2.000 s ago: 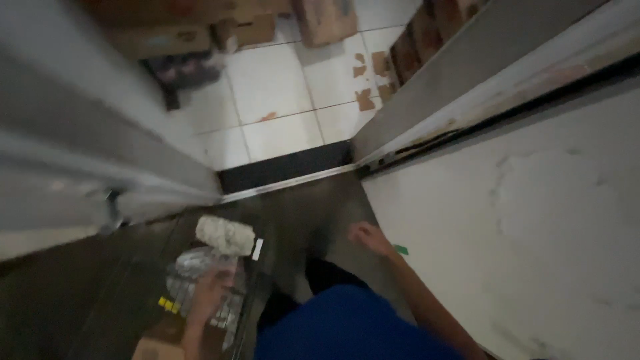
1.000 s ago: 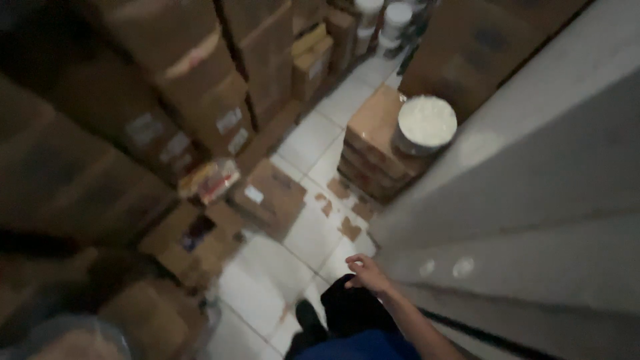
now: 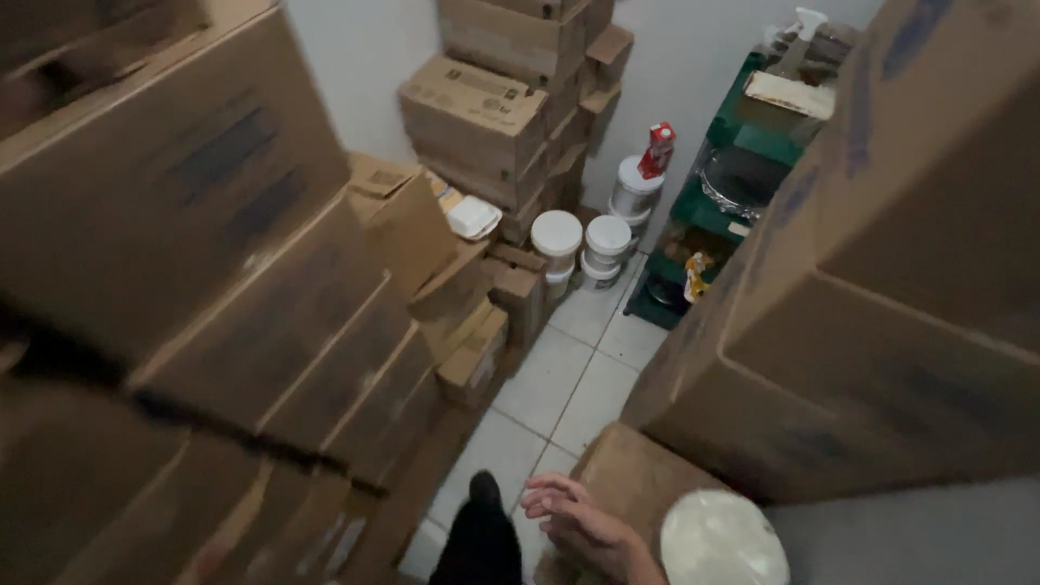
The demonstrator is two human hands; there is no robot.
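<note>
My right hand (image 3: 577,516) hangs at the bottom centre of the view, fingers apart and slightly curled, with nothing in it. It is nearest to a cardboard box (image 3: 642,467) on which a round tub with a whitish top (image 3: 723,540) stands, just right of my wrist. My left hand is out of view. My dark shoe (image 3: 485,489) and trouser leg show left of the right hand, on the white tiled floor (image 3: 540,382).
Tall cardboard box stacks line the left (image 3: 244,154) and right (image 3: 861,325). White lidded buckets (image 3: 556,234), a red carton (image 3: 657,150) and a green shelf (image 3: 723,207) with a foil-edged dish stand further back. Foam containers (image 3: 474,217) lie among the left boxes. A narrow tiled aisle runs between.
The view has moved from a doorway into the box-filled room and along the aisle. My left hand, seen two seconds ago near a clear plastic-wrapped item, has left the view. My right hand remains without anything in it.
</note>
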